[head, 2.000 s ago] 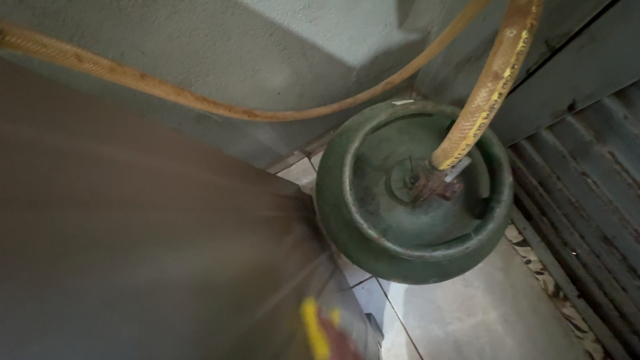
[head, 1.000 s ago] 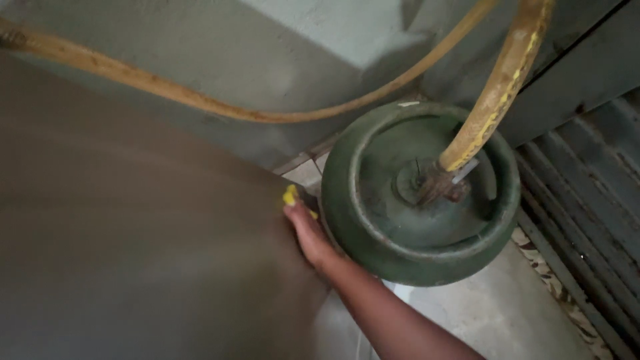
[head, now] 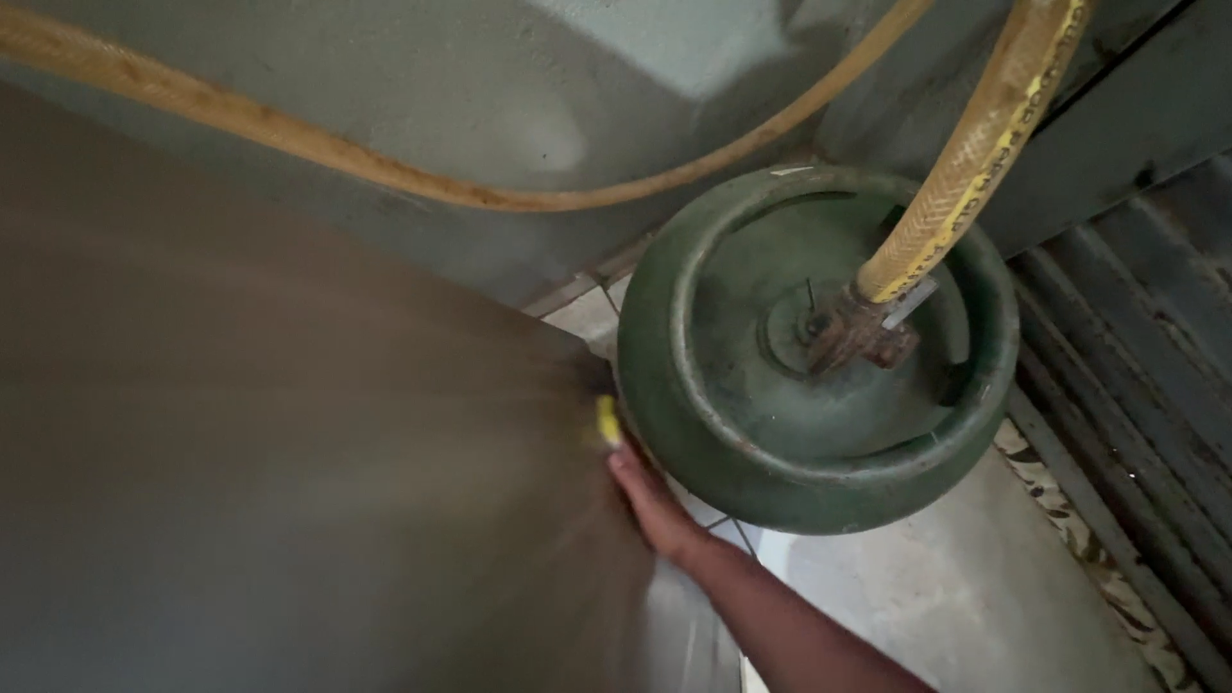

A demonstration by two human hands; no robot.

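Observation:
My right hand [head: 650, 496] reaches in from the lower right and holds a small yellow thing [head: 608, 422], perhaps a sponge or cloth, against the side of a large grey-brown panel [head: 337, 452]. Most of the fingers are hidden behind the panel's edge. Just right of the hand stands a green metal gas cylinder [head: 818, 500] with a collar round its top. A worn regulator [head: 852, 332] sits on its valve, with a yellowish braided hose [head: 972, 164] rising from it. My left hand is out of view.
The hose's other stretch [head: 539, 200] hangs across the grey wall [head: 462, 96]. A ribbed metal shutter or door [head: 1126, 356] stands at the right. Under the cylinder lies a tiled floor [head: 895, 587]. The panel fills the left side.
Two seconds ago only a blurred yellow and reddish shape showed at the bottom edge. My right hand and forearm have since come into view, with the yellow thing up between panel and cylinder.

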